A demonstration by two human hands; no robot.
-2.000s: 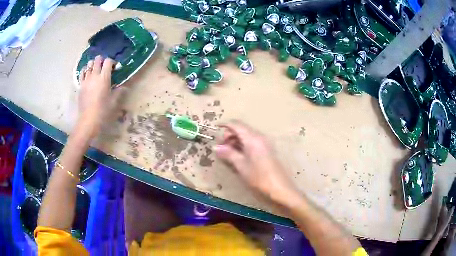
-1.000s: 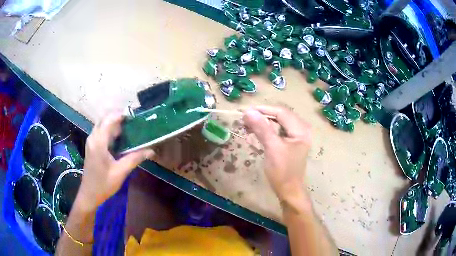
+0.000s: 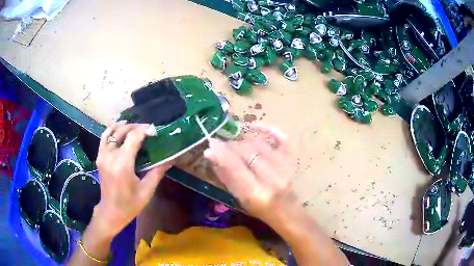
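My left hand [image 3: 122,161] holds a glossy dark green car body shell [image 3: 174,127] by its near left end, tilted above the near edge of the bench, its black opening facing up. My right hand [image 3: 249,166] is partly blurred and holds a thin white stick [image 3: 202,126] between the fingers. The stick's tip is at the shell's side, near its right end. A small pale green cup [image 3: 232,129] stands just behind the shell's right end, partly hidden by the shell.
A loose heap of small green parts [image 3: 291,71] lies at the far side. More shells [image 3: 427,139] lie at the right by a grey metal post [image 3: 442,75]. A blue crate [image 3: 18,221] with shells is at my left. Brown stains mark the tan cardboard [image 3: 332,171].
The shell was lifted from the far left of the bench and brought in front of me. My right hand has taken the stick from the cup to the shell, then moved nearer and left.
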